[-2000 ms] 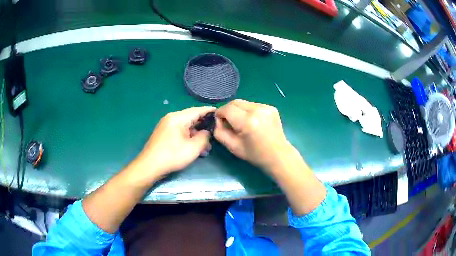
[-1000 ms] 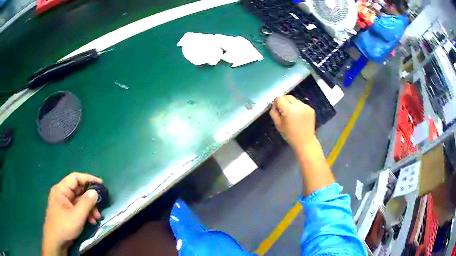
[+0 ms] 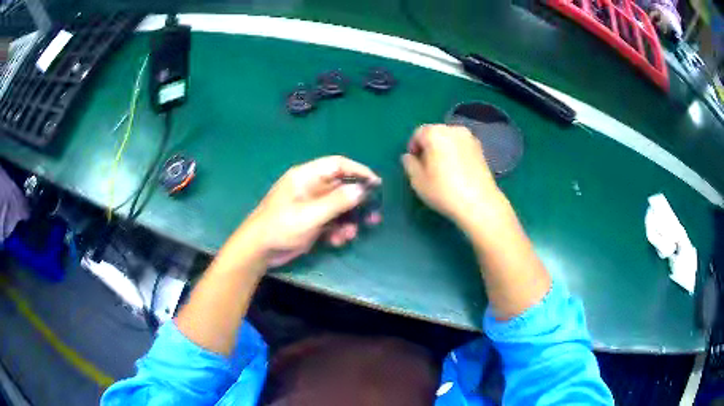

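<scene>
My left hand [image 3: 317, 208] holds a black round housing [image 3: 367, 197] between thumb and fingers over the front part of the mat. The housing is blurred and partly hidden by the fingers. My right hand [image 3: 444, 165] is to the right of it, apart from it, fingertips bunched together. Whether a tiny part is between those fingertips cannot be seen. The black mesh-floored screw dish [image 3: 502, 143] lies just behind my right hand, which covers part of its edge.
Three black housings [image 3: 332, 83] lie at the back. An orange-rimmed housing [image 3: 178, 173], a black box [image 3: 170, 67] and a yellow-green wire [image 3: 127, 151] are at left. A screwdriver [image 3: 520, 87] lies behind the dish. White wipes [image 3: 672, 242], a red tray [image 3: 619, 36] and a black tray [image 3: 59, 79] also show.
The view has swung back left. My right hand has moved from beyond the mat's front edge at the right to near the dish. My left hand still holds the housing.
</scene>
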